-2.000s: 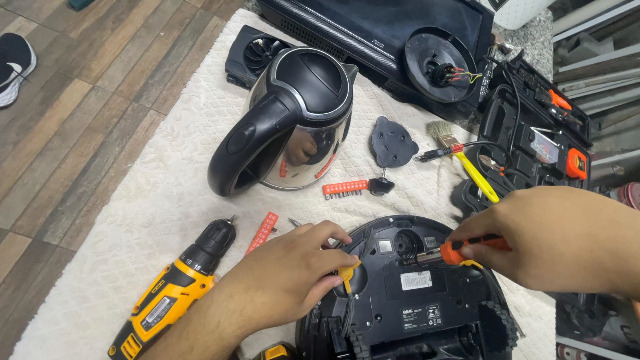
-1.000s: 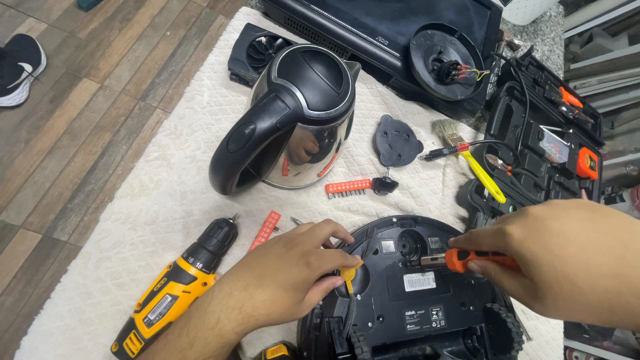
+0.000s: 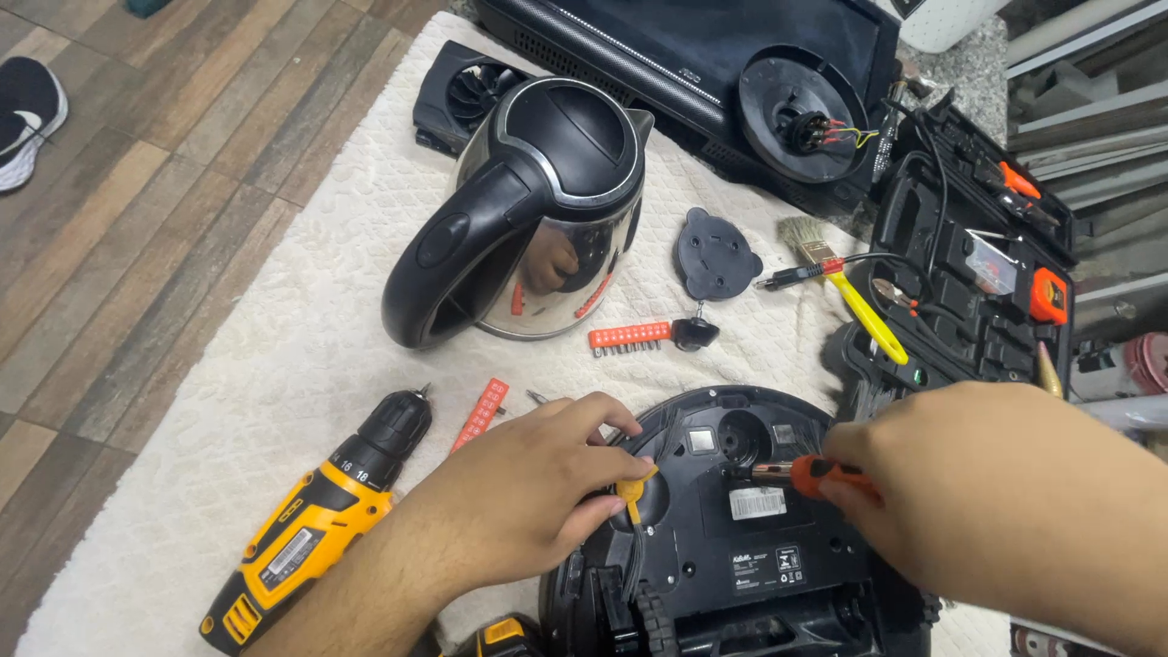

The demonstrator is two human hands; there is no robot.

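A round black robot vacuum (image 3: 707,547) lies with its underside up on a cream cloth. My left hand (image 3: 538,488) pinches the yellow hub of a side brush (image 3: 634,488) at the vacuum's left; its dark bristles lie across the shell. My right hand (image 3: 940,484) is closed around the orange handle of a screwdriver (image 3: 821,476), whose metal shaft lies low across the underside, above a barcode label. The shaft's tip is hard to make out. A yellow and black cordless drill (image 3: 319,520) lies beside my left forearm.
A black and steel electric kettle (image 3: 538,210) stands behind my left hand. Red bit strips (image 3: 630,336), a round black cover (image 3: 714,255) and a yellow-handled paintbrush (image 3: 862,315) lie beyond the vacuum. An open tool case (image 3: 967,319) is at right, a black monitor (image 3: 675,55) at the back.
The screwdriver in my right hand has swung from a slanted to a flatter position across the vacuum's underside. My left hand has stayed at the side brush.
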